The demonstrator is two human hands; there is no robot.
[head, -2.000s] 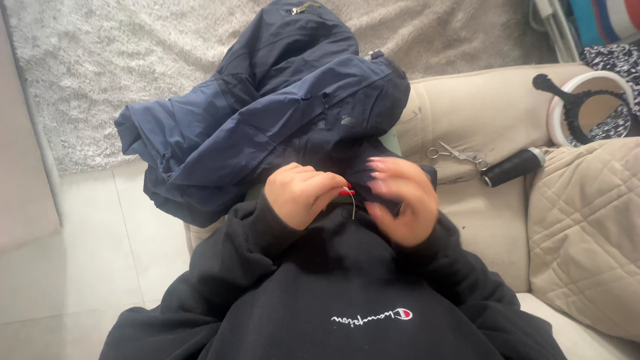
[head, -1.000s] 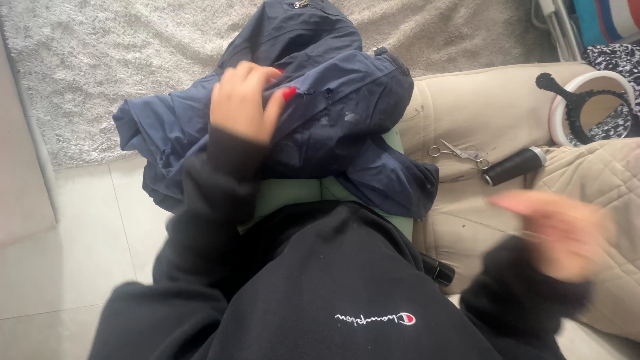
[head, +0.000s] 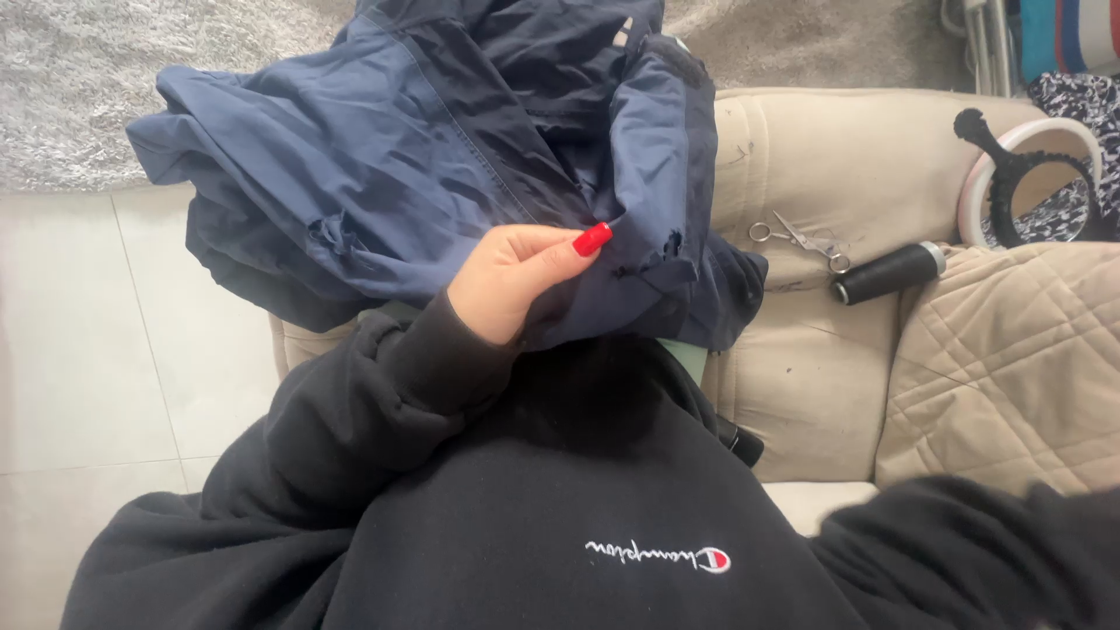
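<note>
My left hand (head: 525,271) lies over a crumpled blue and navy garment (head: 315,157) across my lap. Its thumb and forefinger, with a red nail showing, pinch a fold of the cloth; whether something small is between them too is hard to see. Just right of the fingertips is a ragged hole with dark edges (head: 672,245). Another torn, bunched spot (head: 332,236) shows left of the hand. Of my right arm only the black sleeve (head: 936,551) shows at lower right; the hand is out of view.
On the beige sofa, right of the garment, lie small metal scissors (head: 801,238) and a black thread cone (head: 888,273). Beyond them are a round white-rimmed object (head: 971,201) and a black ring-shaped frame with a handle (head: 1002,162). A quilted beige cover (head: 1006,359) lies nearby.
My hands were together at the cloth two seconds ago. The right hand has since moved right and out of view. The left went up-left onto the garment, then came back right; the cloth is rearranged.
</note>
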